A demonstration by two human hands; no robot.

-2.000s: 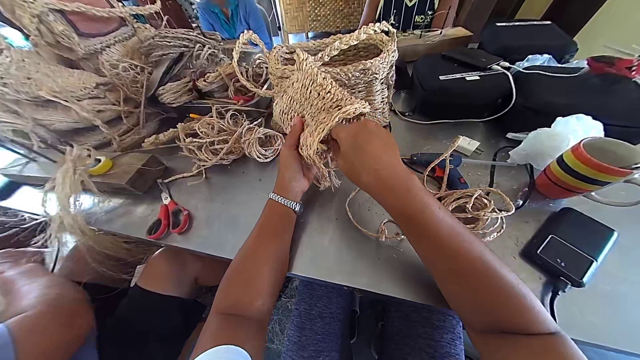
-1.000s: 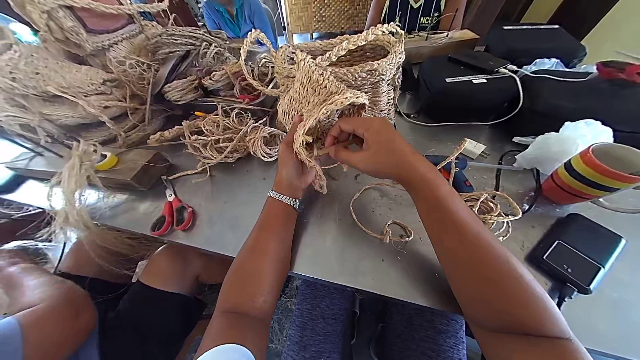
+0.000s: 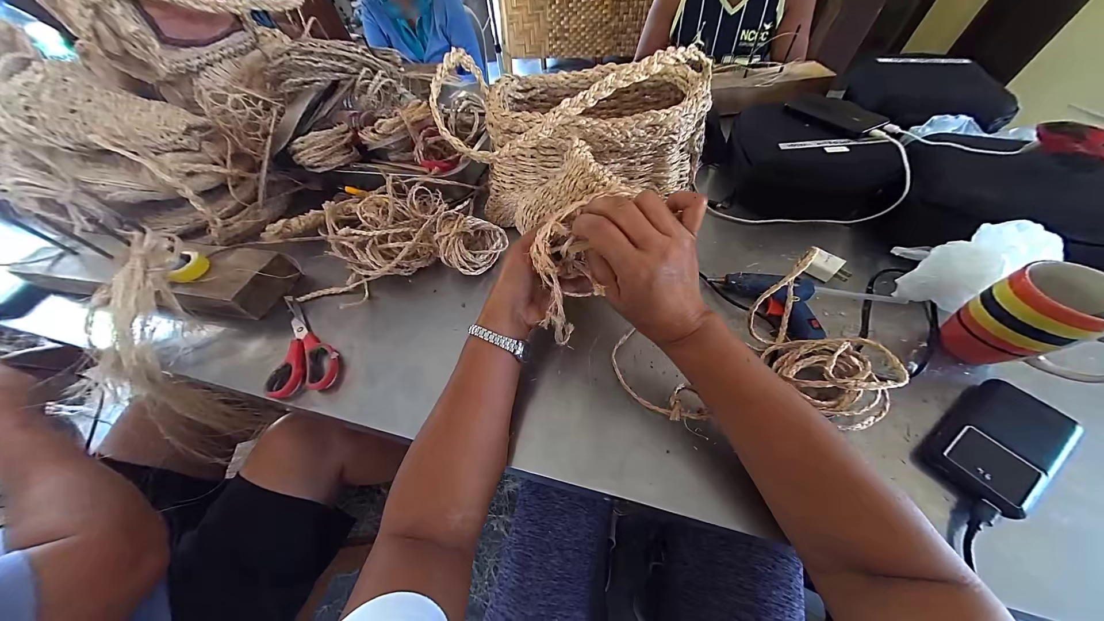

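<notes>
A woven natural-fibre bag [image 3: 604, 129] with braided handles stands on the metal table. At its near side is a smaller woven fibre piece [image 3: 569, 194] with a frayed, open lower edge. My left hand [image 3: 517, 289], a metal watch band on its wrist, holds this piece from the left and below. My right hand [image 3: 642, 259] has its fingers bent at the edge of the piece; its fingertips and what they pinch are partly hidden. A loose twisted fibre cord [image 3: 832, 375] lies coiled beside my right forearm, with a thin loop running under the arm.
Red-handled scissors [image 3: 302, 358] lie left of my arms, near a wooden block [image 3: 233, 285] and tangled fibre cord [image 3: 388, 233]. At right are a glue gun [image 3: 776, 297], a striped mug [image 3: 1026, 310], a power bank [image 3: 1000, 448] and black cases [image 3: 811, 155]. A person sits close at left.
My right hand has moved from the opening's right side onto the frayed edge of the woven piece. Compared with two seconds ago, the thin cord no longer rises beside my right wrist.
</notes>
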